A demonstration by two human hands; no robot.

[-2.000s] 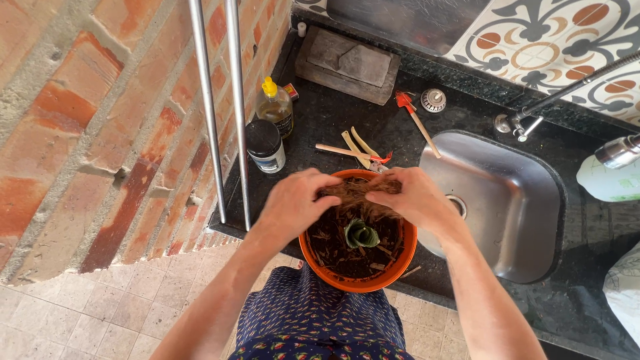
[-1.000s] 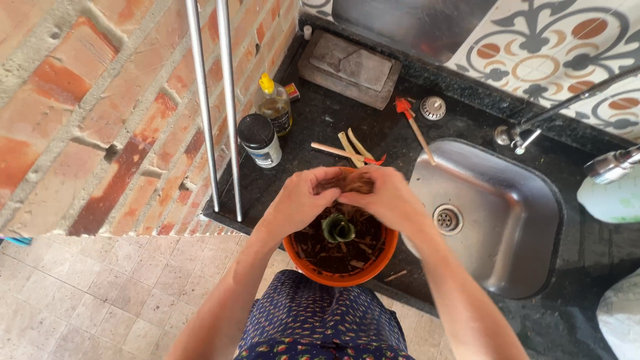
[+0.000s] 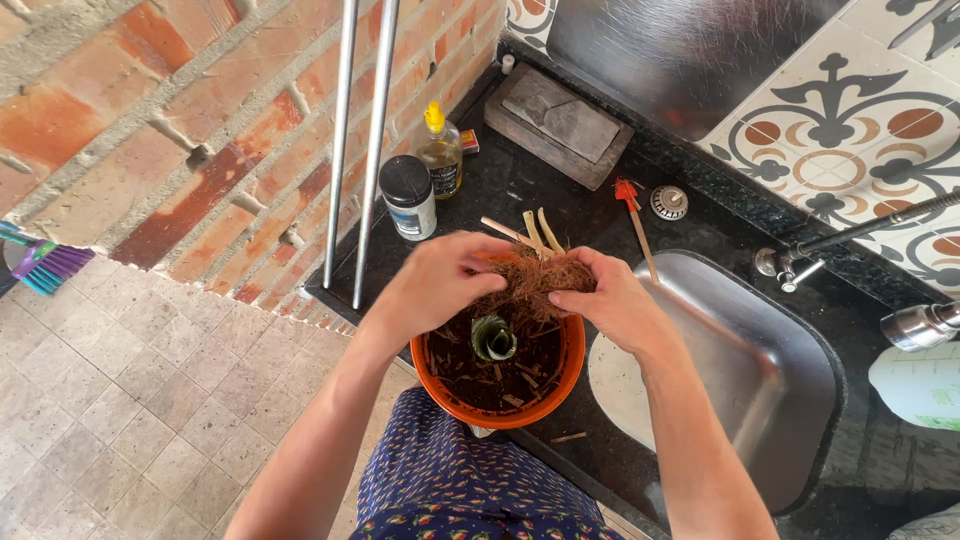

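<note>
An orange plant pot (image 3: 501, 420) with dark soil and bark-like chips stands near the counter's front edge. A small rolled green plant (image 3: 494, 338) rises from its middle. Above the pot's far side, my right hand (image 3: 616, 298) grips a tangled clump of brown fibre (image 3: 551, 283) between thumb and fingers. My left hand (image 3: 452, 279) is at the clump's left side, thumb and fingertips near its strands; whether it pinches any is unclear. Behind the clump lie the pruning shears' pale handles (image 3: 541, 231), their other end hidden, and a wooden stick (image 3: 510, 232).
A metal sink (image 3: 780, 382) is at the right, with a faucet (image 3: 780, 262) behind. A red-headed small tool (image 3: 636, 225) and a drain strainer (image 3: 669, 202) lie near it. A black-lidded jar (image 3: 409, 196), a yellow-capped bottle (image 3: 440, 154), metal poles (image 3: 375, 150) and a sharpening-stone-like block (image 3: 559, 124) stand beyond.
The hands have spread farther apart, and the fibre clump shows between them, looser and wider than a second ago. A purple and blue brush has come into view at the left.
</note>
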